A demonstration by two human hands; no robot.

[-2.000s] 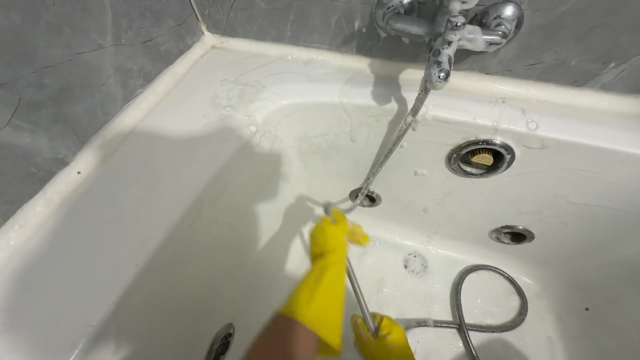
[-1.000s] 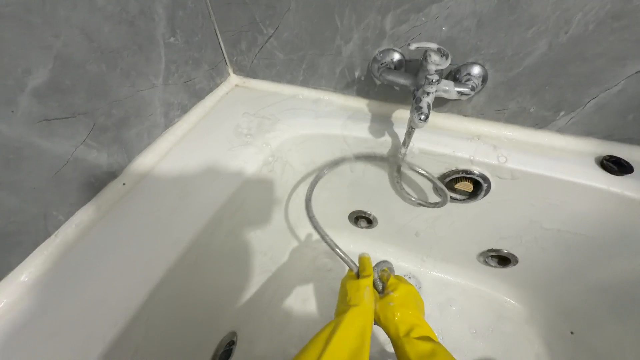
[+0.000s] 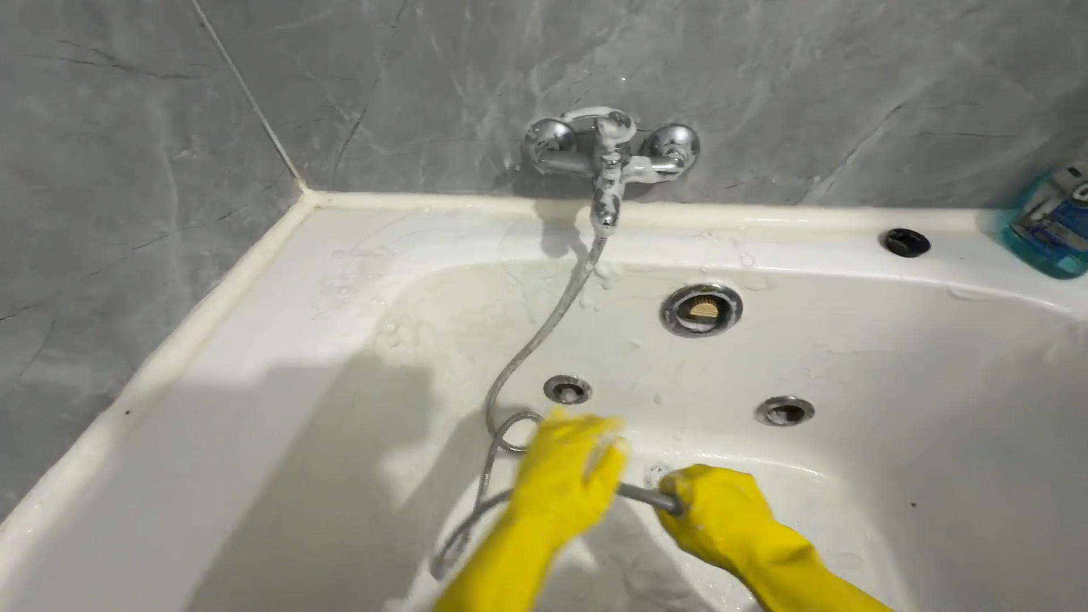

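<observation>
Both hands wear yellow rubber gloves above the floor of a white bathtub. A grey flexible shower hose (image 3: 544, 327) hangs from a chrome wall mixer tap (image 3: 609, 161) with white foam on it, and loops down to my hands. My right hand (image 3: 718, 514) is closed around the hose's end part. My left hand (image 3: 569, 467), somewhat blurred, is over the hose just left of it; whether its fingers grip the hose is unclear. The hose's loops hang left of my left hand. Whatever is at the hose's end is hidden in my right glove.
The tub wall has a large round overflow fitting (image 3: 701, 310) and two smaller jets (image 3: 568, 389), (image 3: 784, 411). On the back rim (image 3: 799, 242) are a black round fitting (image 3: 907, 242) and a blue bottle (image 3: 1054, 223). Grey marbled tiles (image 3: 425, 93) rise behind.
My hands were close together on the hose one second ago; now they are apart, the right one farther right. The hose's loop near the overflow has dropped lower. The view has shifted, showing the bottle.
</observation>
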